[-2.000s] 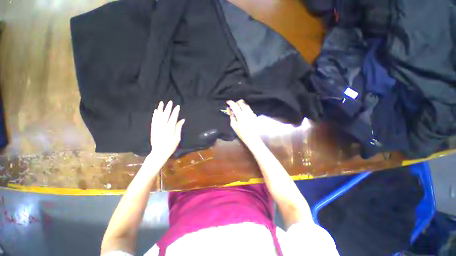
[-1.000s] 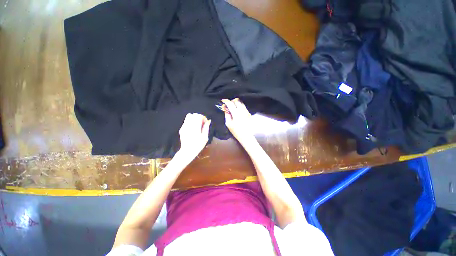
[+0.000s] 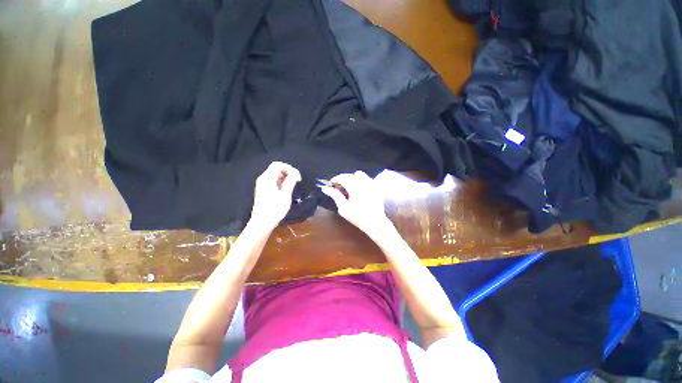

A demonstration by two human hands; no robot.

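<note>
A large black garment (image 3: 172, 112) lies spread on the brown table, with a smoother greyish lining panel (image 3: 378, 63) at its upper right. My left hand (image 3: 275, 196) is at the garment's near edge, fingertips pinched together on what looks like the edge or a thread; the thread is too fine to see. My right hand (image 3: 357, 198) holds small metal snips (image 3: 324, 182), whose blades point left towards my left hand. The snips' handle is mostly hidden in my fingers. The two hands are a short gap apart.
A pile of black and navy garments (image 3: 553, 105) with a white tag (image 3: 514, 136) lies at the right of the table (image 3: 45, 149). A blue bin (image 3: 627, 284) with dark cloth inside stands below the table's yellow edge at the right. A magenta apron (image 3: 321, 310) is against the table.
My left hand has moved right from lying flat on the cloth and has closed to a pinch. My right hand has lowered slightly, with the snips now showing beside the left fingertips.
</note>
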